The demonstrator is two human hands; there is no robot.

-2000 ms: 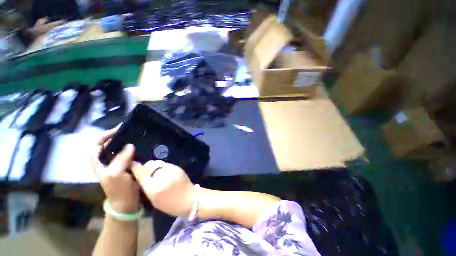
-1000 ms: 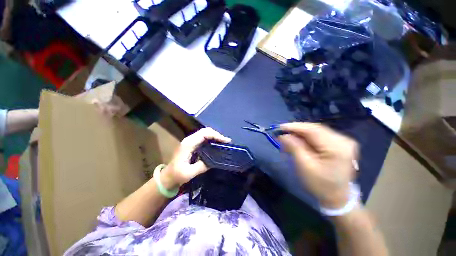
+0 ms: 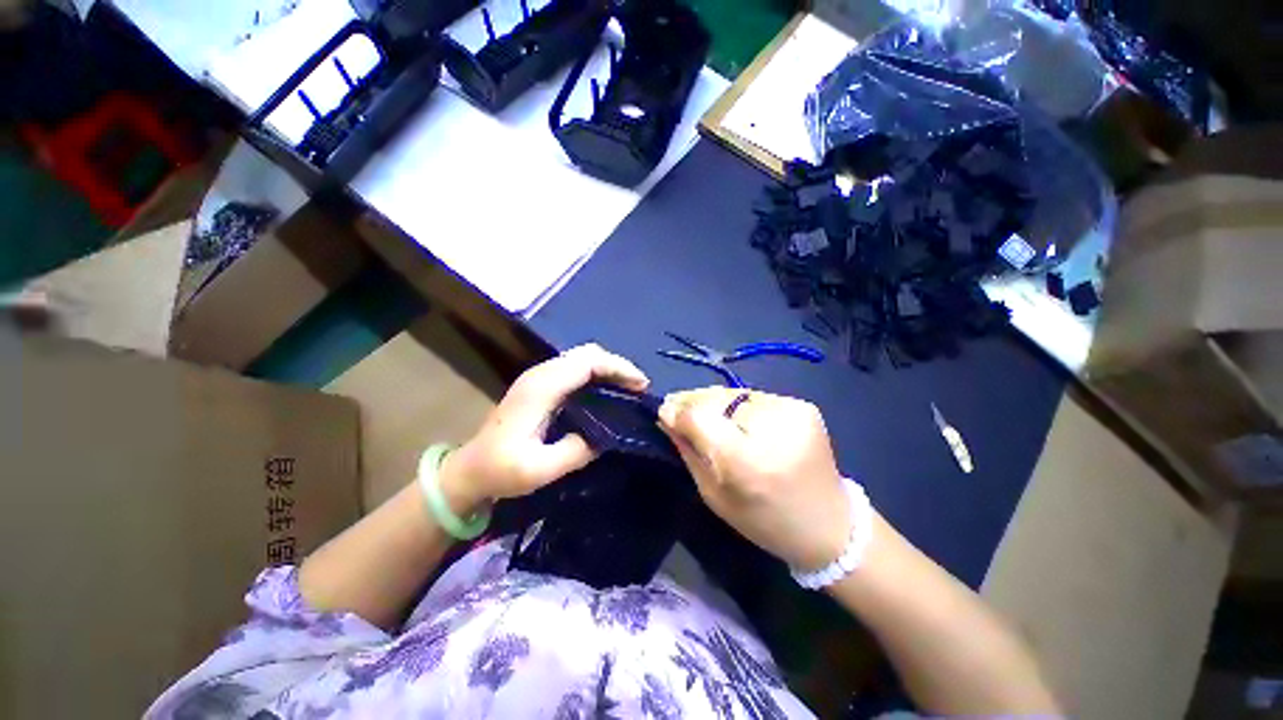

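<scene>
A black plastic housing stands on end over my lap, its end face turned up. My left hand grips the upper end from the left, thumb and fingers around the edge. My right hand has its fingertips at the right edge of that end; whether they hold a small piece is hidden. Blue-handled pliers lie with handles spread on the dark mat just beyond my hands. A heap of small black pieces lies farther back on the mat.
Several black housings stand on the white surface at upper left. A clear plastic bag lies behind the heap. A thin white-tipped item lies at the mat's right. Cartons stand left and right. A red stool shows at upper left.
My right hand has let go of the pliers, which now lie on the mat, and has moved left to the housing's end. My left hand still holds the housing.
</scene>
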